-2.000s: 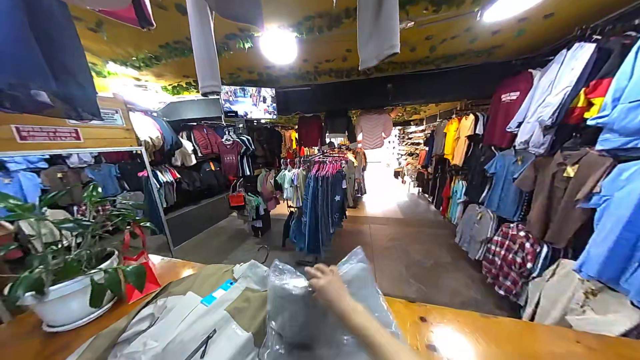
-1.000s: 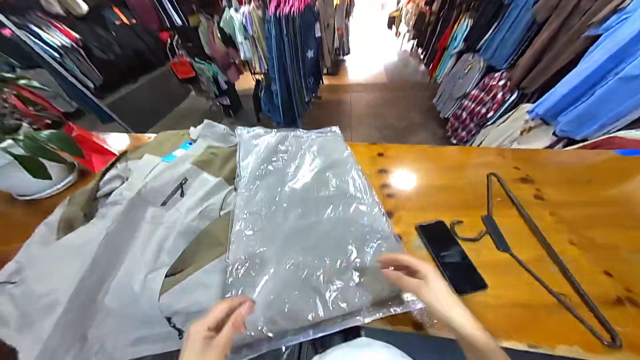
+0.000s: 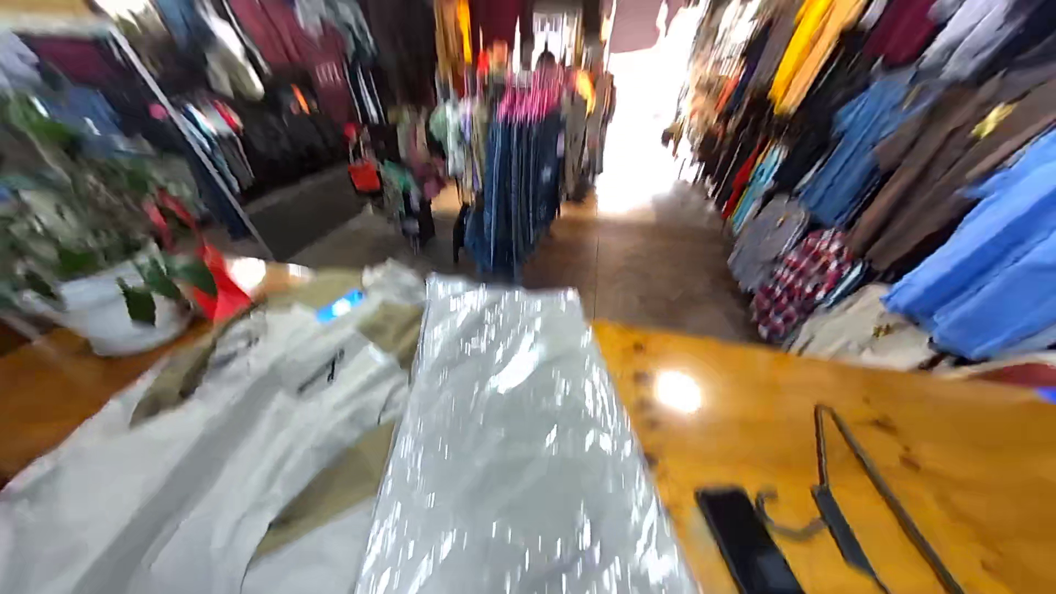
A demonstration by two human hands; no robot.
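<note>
Neither of my hands shows in the head view now. A folded grey garment in a clear plastic bag (image 3: 520,445) lies flat on the wooden counter (image 3: 742,388), its near end cut off by the frame's lower edge. Touching it on the left is a light grey and olive jacket (image 3: 239,429), spread out, with a blue tag (image 3: 340,306) near its collar. To the right of the bag lie a black smartphone (image 3: 749,540) and a dark clothes hanger (image 3: 887,487). Motion blurs the picture.
A white pot (image 3: 124,309) with a leafy plant and a red bag (image 3: 219,276) stand at the counter's left. Beyond the counter are a rack of jeans (image 3: 516,181) and, at the right, hanging shirts (image 3: 990,256).
Both hands, at the near end of the plastic bag one second ago, are out of view. The view has tilted up since then.
</note>
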